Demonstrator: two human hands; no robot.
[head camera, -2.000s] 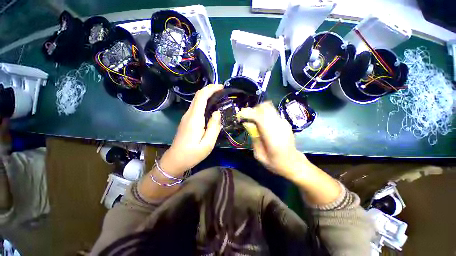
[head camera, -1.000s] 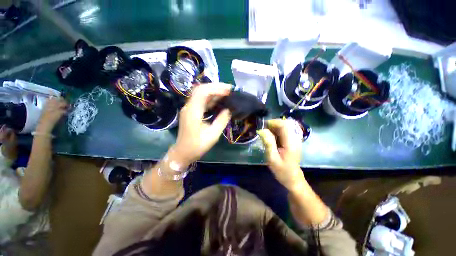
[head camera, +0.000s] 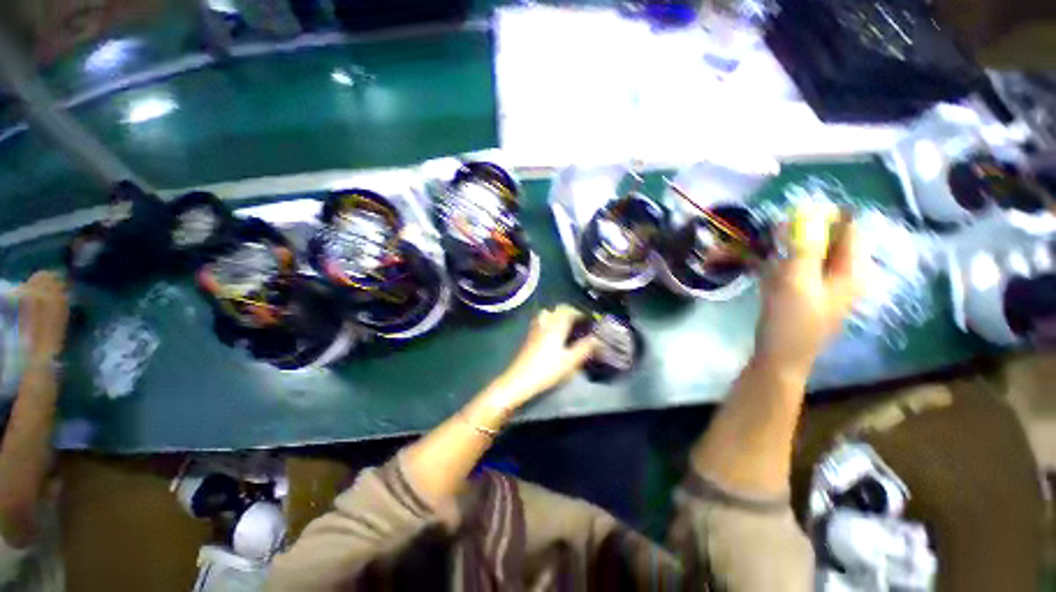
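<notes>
My left hand (head camera: 547, 356) has its fingers on the left edge of a small black front module (head camera: 614, 346) with a silvery board, lying on the green bench. My right hand (head camera: 805, 289) is over the heap of thin translucent loops (head camera: 889, 278), with something yellow at its blurred fingertips; whether it holds a loop I cannot tell. Two open white camera housings (head camera: 620, 239) (head camera: 709, 245) with coloured wires stand between the hands, behind the module. To their left stands a housing (head camera: 486, 237) with a black module and silvery board at its opening.
More wired cameras (head camera: 376, 264) and dark modules (head camera: 125, 237) stand at the left, beside a small loop heap (head camera: 124, 350). White cameras (head camera: 996, 174) are at the far right and below the bench (head camera: 863, 509). Another person's arm (head camera: 29, 393) reaches in at the left. A white sheet (head camera: 625, 87) lies behind.
My left hand has let go of the module it held over the middle housing and moved to the small module. My right hand has moved right to the loop heap. The view has shifted.
</notes>
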